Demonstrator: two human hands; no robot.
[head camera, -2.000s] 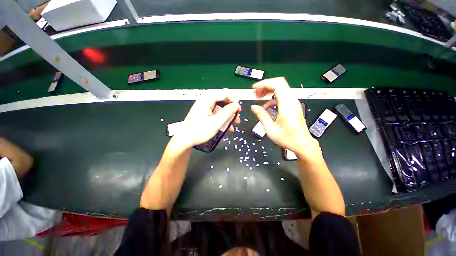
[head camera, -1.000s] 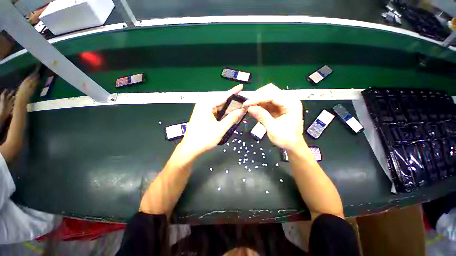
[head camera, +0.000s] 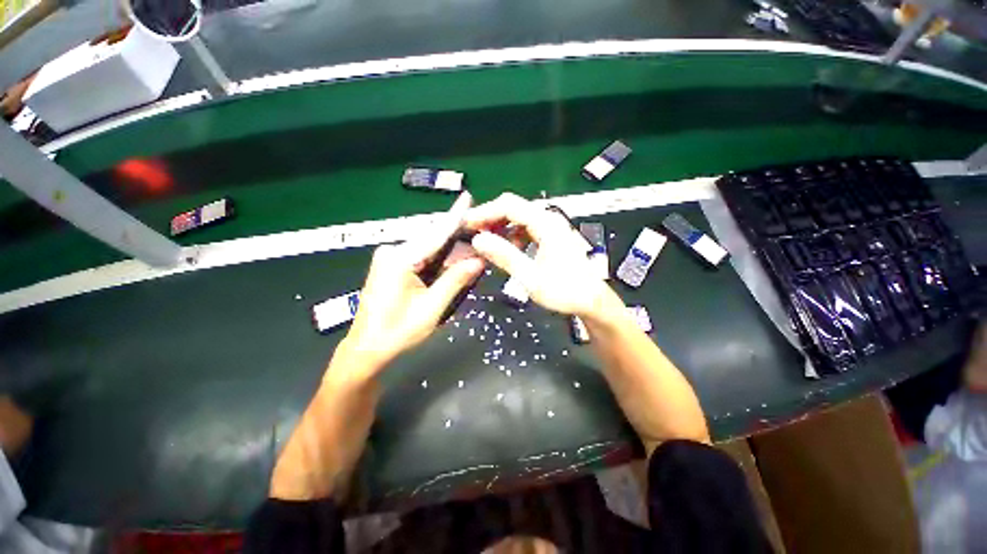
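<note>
My left hand (head camera: 398, 298) holds a dark mobile phone (head camera: 462, 255), tilted and mostly hidden by the fingers. My right hand (head camera: 539, 260) is at the phone's upper end, thumb and fingertips close together against it; whether a small part is between them cannot be seen. Small white parts (head camera: 500, 344) lie scattered on the dark green bench just below the hands. One waiting phone (head camera: 336, 311) lies left of my left hand. Several more lie around and right of my right hand, such as a phone with a pale screen (head camera: 642, 258) and another beside it (head camera: 695, 239).
A white rail (head camera: 325, 240) separates the bench from the green conveyor belt (head camera: 520, 148), which carries spaced phones (head camera: 433, 179). A black blister tray (head camera: 855, 254) lies at right. A grey upright (head camera: 87, 200) and a white box (head camera: 103, 84) are at left. Part of a person shows at the left edge.
The view has shifted and tilted, so the bench sits further left. Phones on the belt have moved left. My right hand has come in from apart to meet the held phone.
</note>
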